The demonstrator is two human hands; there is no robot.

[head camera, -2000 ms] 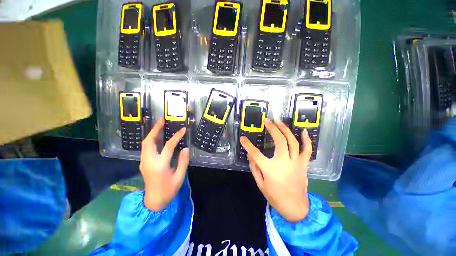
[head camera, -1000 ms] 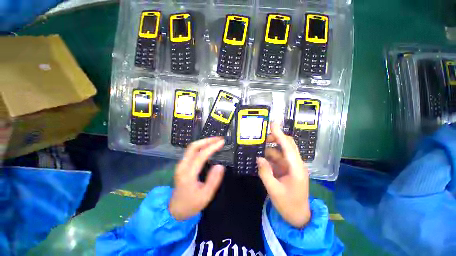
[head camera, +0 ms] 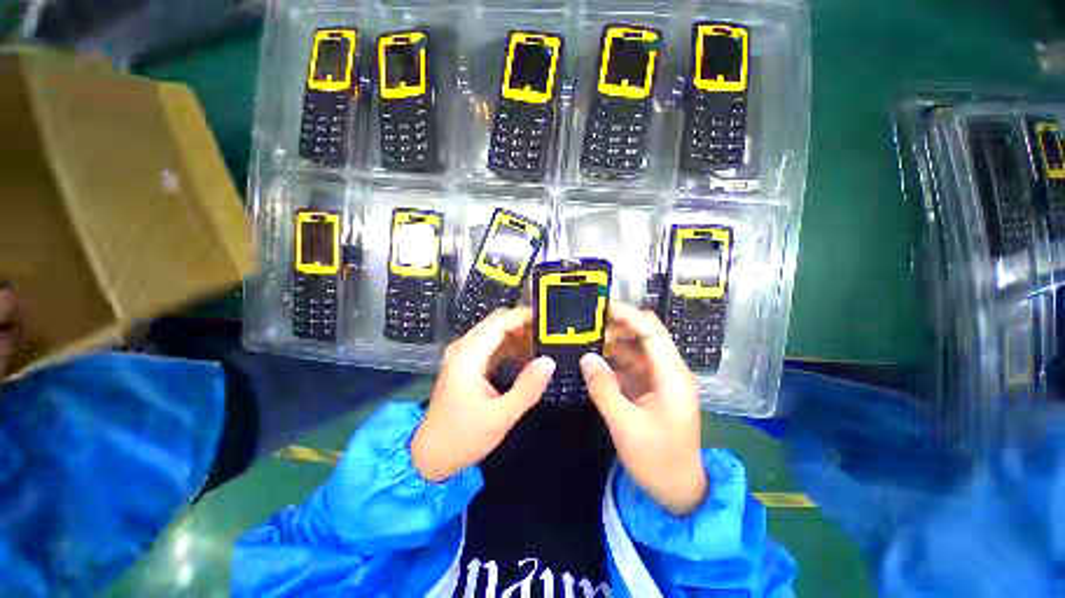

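Note:
A black keypad phone (head camera: 572, 315) with a yellow frame round its dark screen is held upright over the near edge of the clear blister tray (head camera: 271, 187). My left hand (head camera: 473, 391) grips its left side, with the thumb on the lower keypad. My right hand (head camera: 652, 409) grips its right side, with the thumb on the keys. The fingers behind the phone are partly hidden. Similar phones lie face up in the tray pockets; one in the near row has a lit white screen (head camera: 416, 247). The near-row pocket (head camera: 607, 234) behind the held phone shows no phone.
A brown cardboard box (head camera: 146, 193) stands at the left, with part of a person's hand at its edge. Another clear tray (head camera: 952, 175) with phones lies at the right. Blue sleeves of neighbouring people show on both sides. The bench top (head camera: 858, 234) is green.
The phone was lifted out of the near row and is now held in both hands. My left hand has moved right onto it. Its screen was lit and is now dark. The cardboard box has shifted.

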